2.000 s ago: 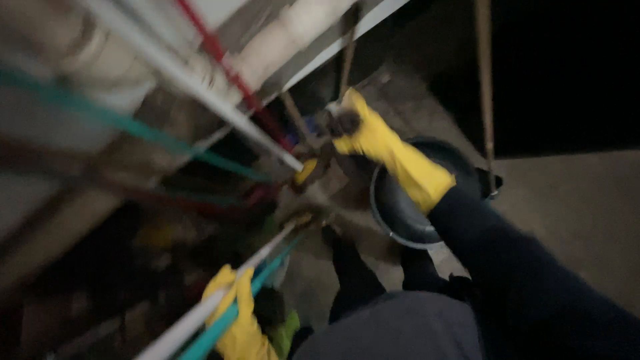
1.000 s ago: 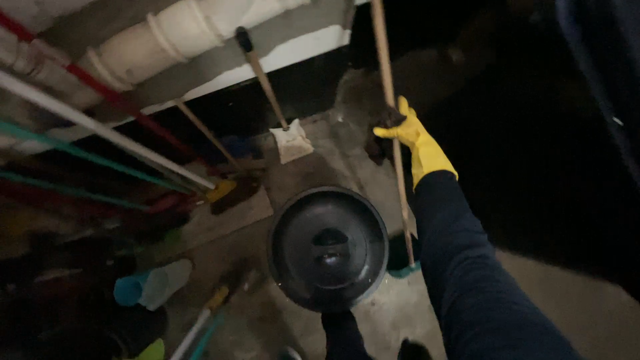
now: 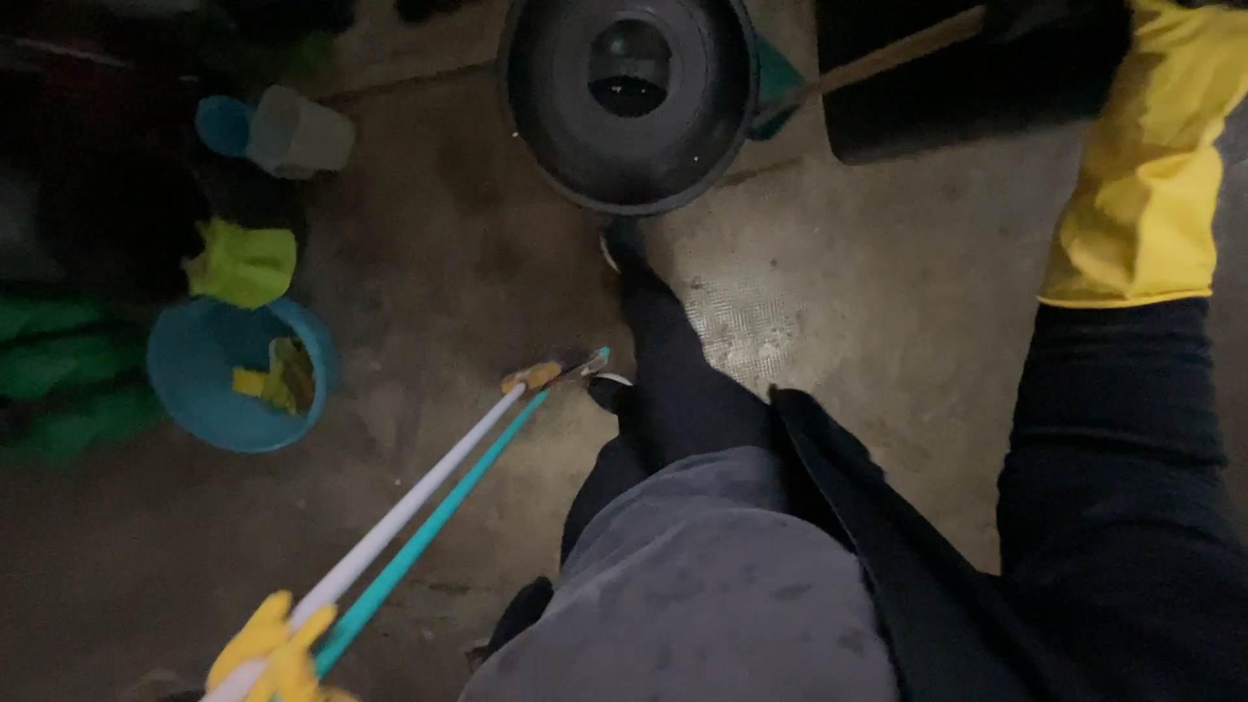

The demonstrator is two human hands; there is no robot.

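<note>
My left hand [image 3: 278, 653], in a yellow rubber glove, grips a white pole [image 3: 409, 497] and a teal pole [image 3: 453, 497] at the lower left. The white pole ends in a small yellowish brush head [image 3: 531, 377] on the floor; the teal pole's far end lies beside it. My right hand [image 3: 1146, 146], also yellow-gloved, is at the upper right edge, its fingers cut off by the frame. Near it a wooden handle [image 3: 902, 51] slants down to a green tool head [image 3: 778, 88] beside a round black tub [image 3: 634, 185]. Whether my right hand holds this handle is not visible.
A blue basin [image 3: 185, 390] with yellow items inside stands at the left, a yellow-green cloth [image 3: 244, 263] at its rim. Beyond lie a blue cup [image 3: 222, 125] and a whitish container [image 3: 302, 132]. A dark flat panel or mat [image 3: 907, 127] is at the upper right.
The view has swung down and away from the wall. A second ago my right hand was on the upright wooden handle; that handle now slants lower. My left hand has come back into view.
</note>
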